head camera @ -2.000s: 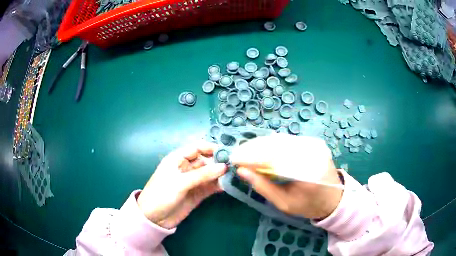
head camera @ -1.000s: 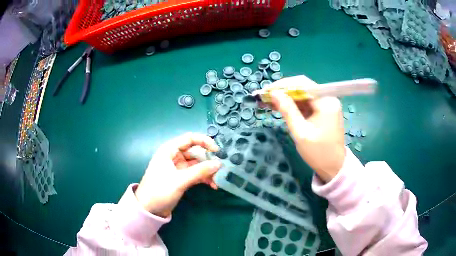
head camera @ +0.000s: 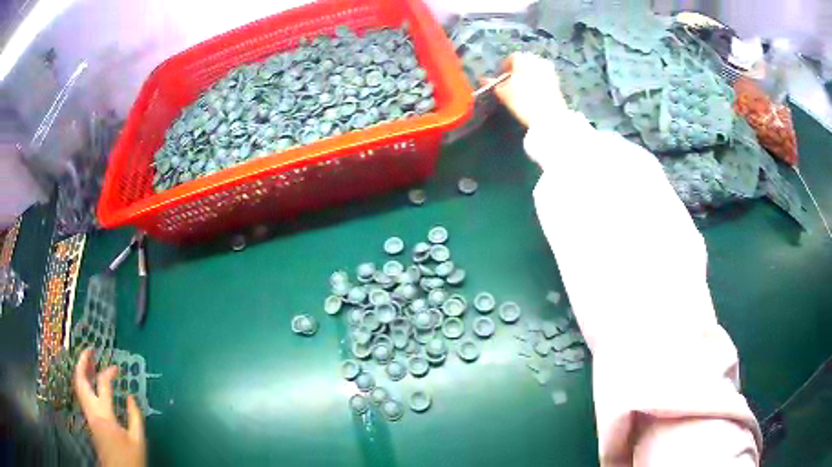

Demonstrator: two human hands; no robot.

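Observation:
My left hand [head camera: 111, 415] is at the far left edge with its fingers spread, over or against holed grey-green waste web [head camera: 135, 378]; it seems to grip nothing. My right hand [head camera: 534, 89] is stretched far forward to the near side of the stacked grey sheets [head camera: 670, 100]. It holds the pen-like tool [head camera: 491, 86], whose thin end shows left of the fingers; the rest is hidden. Whether its fingers touch a sheet cannot be told. Round rubber caps [head camera: 383, 315] lie heaped at the centre.
A red perforated basket [head camera: 301, 160] full of caps stands at top left. Small square rubber pieces [head camera: 552, 345] lie right of the heap, partly beside my right sleeve. Pliers [head camera: 140, 278] lie at left by a patterned strip [head camera: 60, 306]. Orange contents [head camera: 764, 119] show at far right.
My left hand has moved from the centre to the far left, and the worked sheet has left the centre. My right hand has reached up and forward with the tool. The view has tilted up.

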